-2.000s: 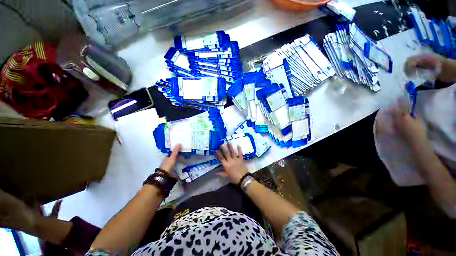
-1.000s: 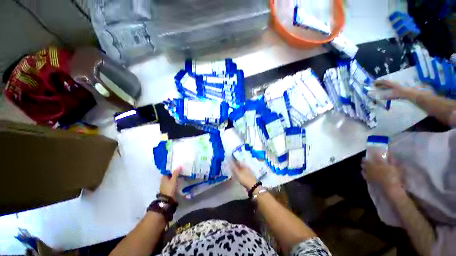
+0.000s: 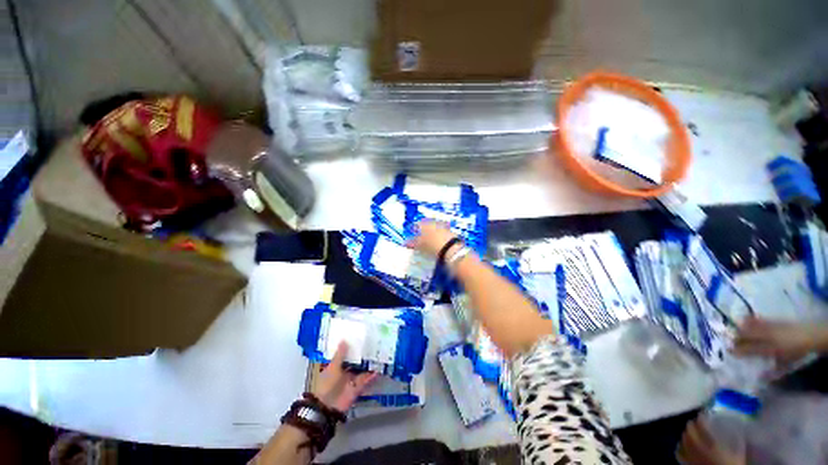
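Note:
Flat blue-and-white printed cartons lie in heaps on the white bench. My left hand (image 3: pixel 345 377) rests on the near edge of a carton stack (image 3: pixel 368 338), thumb on top. A few more cartons lie under and in front of it. My right hand (image 3: pixel 434 238) reaches across to the back heap (image 3: pixel 442 202); its fingers touch cartons there, and whether they hold one is hard to tell. My right forearm covers part of the middle heap. A single white and blue carton (image 3: pixel 465 381) lies to the right of the near stack.
An open brown box (image 3: pixel 118 291), red bag (image 3: pixel 150 159), tumbler (image 3: pixel 277 186) and black phone (image 3: pixel 290 246) are left. Clear plastic trays (image 3: pixel 454 123) and an orange basket (image 3: pixel 676 123) stand behind. Fanned cartons (image 3: pixel 581 281) lie right. Another person's hands (image 3: pixel 776 338) work at far right.
My right hand has left the front cartons and stretched forward to the back heap. My left hand stays at the near stack. The camera view has tilted up, showing more of the back.

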